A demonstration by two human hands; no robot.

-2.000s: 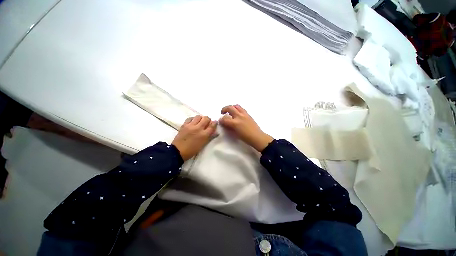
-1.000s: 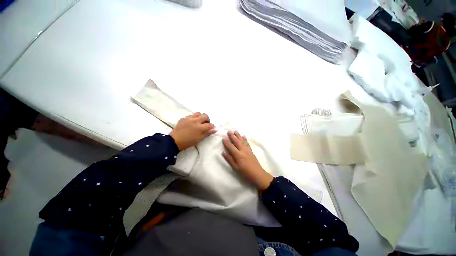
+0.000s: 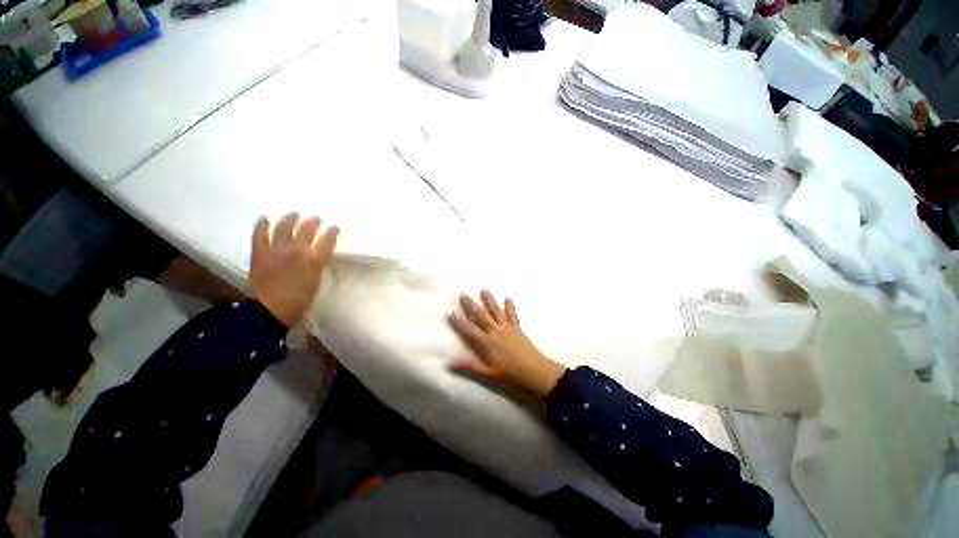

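A cream garment panel [image 3: 405, 336] lies on the near edge of the white table [image 3: 347, 147] and hangs over it towards my lap. My left hand [image 3: 286, 268] rests at the panel's left end, fingers apart, with the panel's edge beside the thumb; whether it pinches the cloth cannot be told. My right hand [image 3: 503, 347] lies flat on the middle of the panel, fingers spread. A faint strap-like outline with a thin dark edge [image 3: 429, 184] shows on the table beyond the hands.
A thick stack of cut pieces [image 3: 673, 116] is at the far side, near a white dispenser-like container [image 3: 447, 47]. A blue tray [image 3: 110, 47] is far left. Beige cloth [image 3: 868, 410] and white crumpled cloth [image 3: 841, 221] lie right. Pale pieces [image 3: 247, 420] are low left.
My left hand has moved left and opened its fingers. My right hand stays on the panel, now flatter. The panel is spread further left, and the view takes in more of the table's far side.
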